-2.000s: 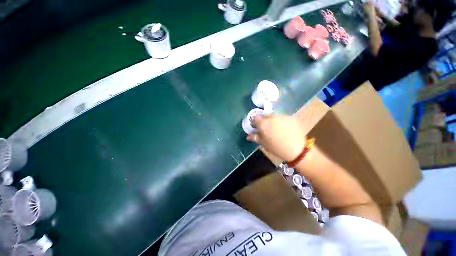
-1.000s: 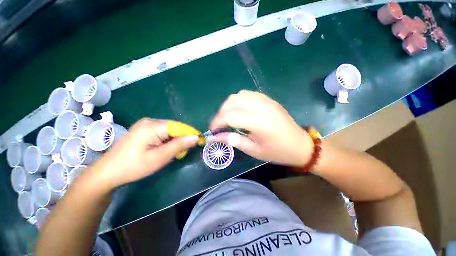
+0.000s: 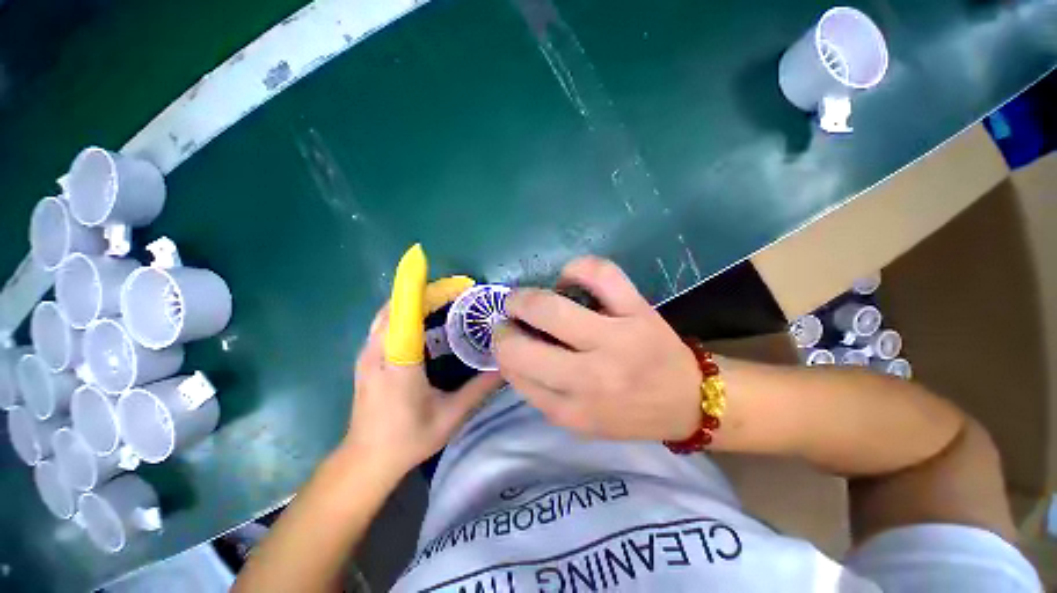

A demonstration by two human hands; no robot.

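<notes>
A white housing (image 3: 473,328) with radial slots inside is held between my two hands, close to my chest at the bench's front edge. My left hand (image 3: 406,365), with yellow cots on thumb and forefinger, is around its left side. The forefinger cot points up. My right hand (image 3: 597,348), with a beaded bracelet, has its fingertips at the housing's open mouth and right side. A dark thing shows between the right fingers; I cannot tell what it is. The housing's side tab shows near the left palm.
Several white housings (image 3: 176,306) stand clustered on the green bench (image 3: 464,139) at left. One white housing (image 3: 811,70) stands at upper right. The white rail (image 3: 249,81) curves across upper left. An open carton (image 3: 893,232) at right holds several housings. A blue thing (image 3: 1022,130) is at the right edge.
The view has shifted. The held housing has turned, and my left hand now wraps its side with the yellow forefinger raised. My right fingers have moved to its mouth.
</notes>
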